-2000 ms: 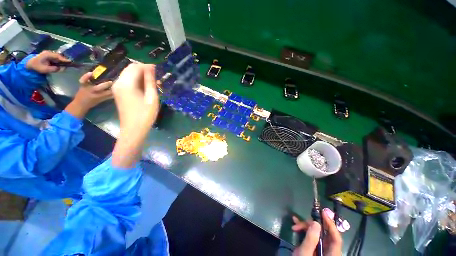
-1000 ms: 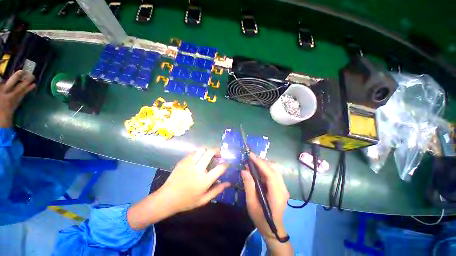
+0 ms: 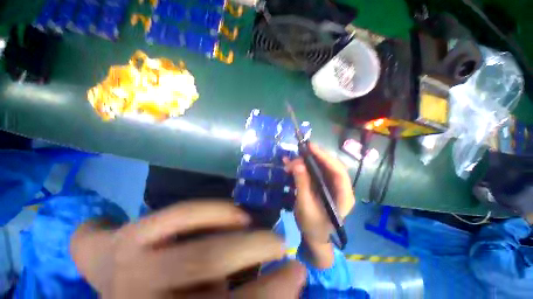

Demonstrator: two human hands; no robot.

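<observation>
A blue circuit board panel [image 3: 260, 166] lies at the bench's near edge, its lower part overhanging it. My right hand [image 3: 327, 195] holds the black soldering iron [image 3: 318, 181] like a pen, tip pointing up and away over the panel's right side. Some right fingers are at the panel's right edge. My left hand [image 3: 181, 257] is large and blurred, close to the camera at the bottom left; whether it holds anything cannot be told. A heap of orange-yellow flex cables [image 3: 143, 90] lies left of the panel.
Boards with orange hooks [image 3: 184, 26] and more blue boards [image 3: 82, 16] lie at the back left. A fume fan [image 3: 298, 38], white cup [image 3: 348, 73], soldering station [image 3: 400, 87], pink item [image 3: 359, 150] and clear bag [image 3: 485, 108] are right. Blue-clothed people are at both sides.
My left hand has left the panel and come up close to the camera. The right hand still holds the iron at the panel. The view has shifted, with the bench's rear partly out of frame.
</observation>
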